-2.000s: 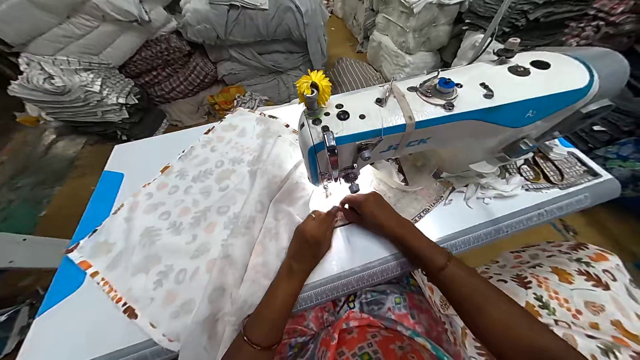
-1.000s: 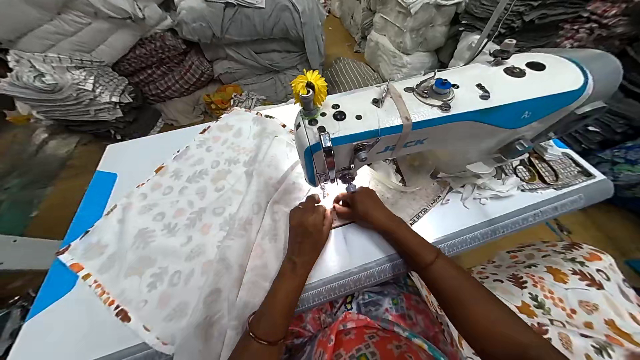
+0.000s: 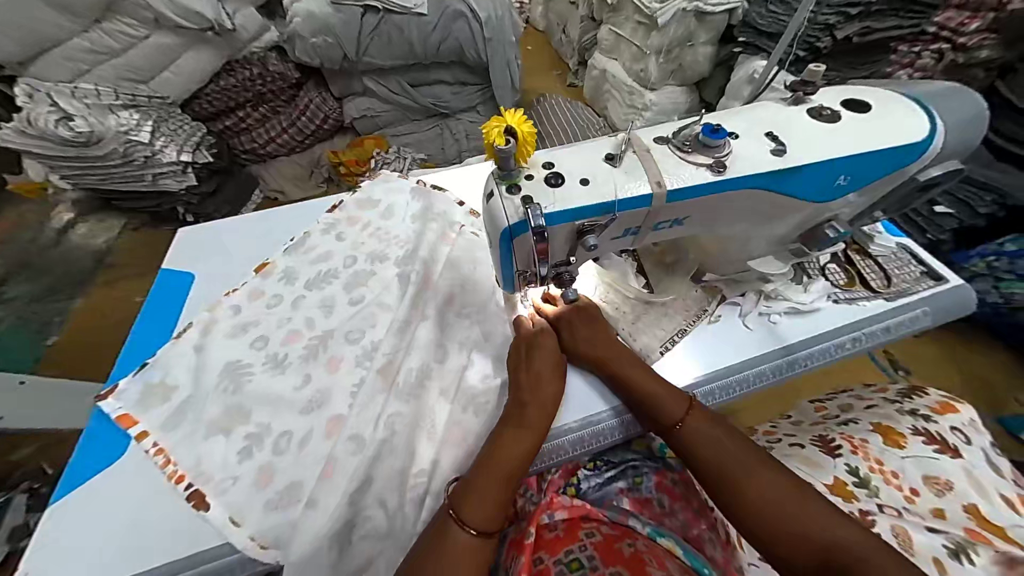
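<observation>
A white leaf-print fabric (image 3: 320,352), with a folded patterned hem along its edges, spreads over the sewing table to the left of a white and blue Jack sewing machine (image 3: 736,168). Its right edge runs to the lit needle area. My left hand (image 3: 536,364) pinches the fabric edge just in front of the presser foot. Touching it, my right hand (image 3: 580,328) has its fingertips at the same edge, close by the needle. Fingers hide the exact stitching spot. The fabric part between the fingertips is mostly covered.
Scissors (image 3: 868,268) lie on a patterned mat at the table's right, beside white fabric scraps (image 3: 776,300). A ruler tape (image 3: 592,432) lines the front edge. More leaf-print fabric (image 3: 904,456) drapes at lower right. Stacked cloth (image 3: 104,136) and bundles stand behind. A yellow flower ornament (image 3: 510,136) tops the machine.
Both hands have come closer together near the needle; a small gap between them in the frame of a second ago is closed. The spread fabric lies almost as before.
</observation>
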